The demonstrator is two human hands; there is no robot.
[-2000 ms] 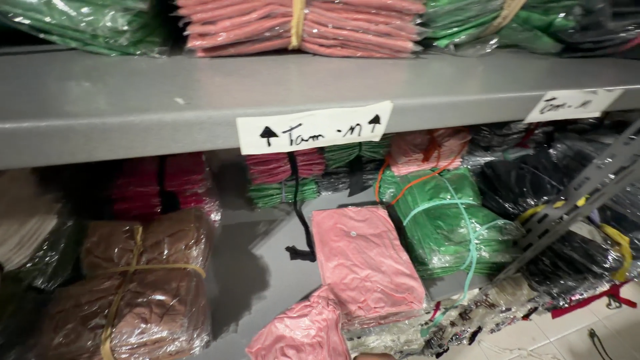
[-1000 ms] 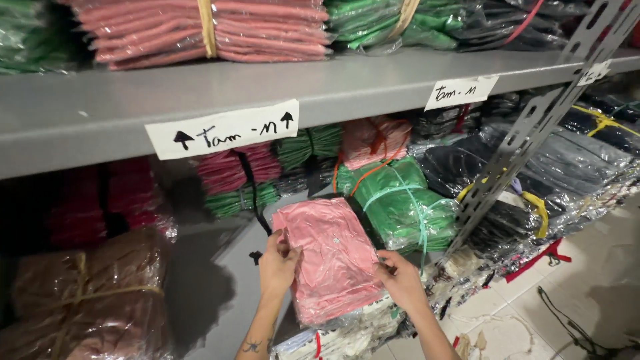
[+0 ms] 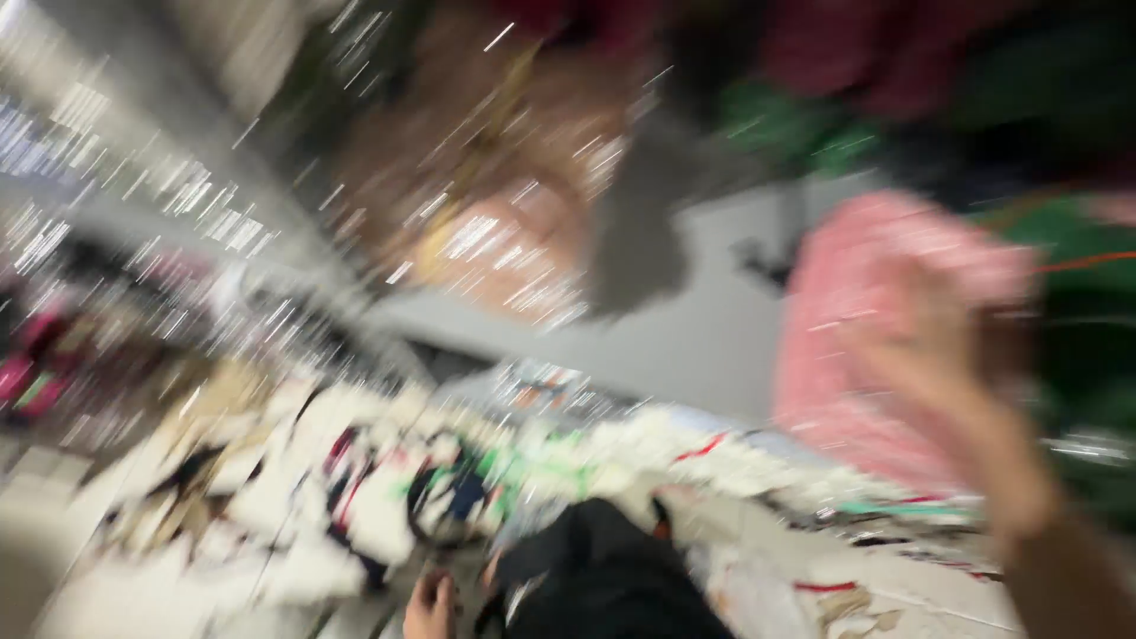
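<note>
Motion blur softens the whole view. At the right, my right hand [image 3: 927,342] lies over a stack of pink plastic-wrapped pieces [image 3: 825,355], thumb spread away from the fingers; how firmly it presses is not clear. The stack rests on a grey metal shelf [image 3: 719,311]. Low at the bottom edge, left of centre, shows part of my left hand [image 3: 430,608], away from the stack; its fingers look bent, and whether it holds anything cannot be made out.
A brown plastic-wrapped bundle [image 3: 497,177] tied with a tan band sits left on the shelf. Green bundles [image 3: 1083,240] stand at the right, an orange tie near them. Below lie heaped scraps and strips [image 3: 355,470] on the tiled floor. Black clothing [image 3: 603,568] shows at the bottom.
The view has swung left and down. My left hand was at the pink stack's left side and is now away from it, low in view. My right hand has moved from the stack's edge onto its top.
</note>
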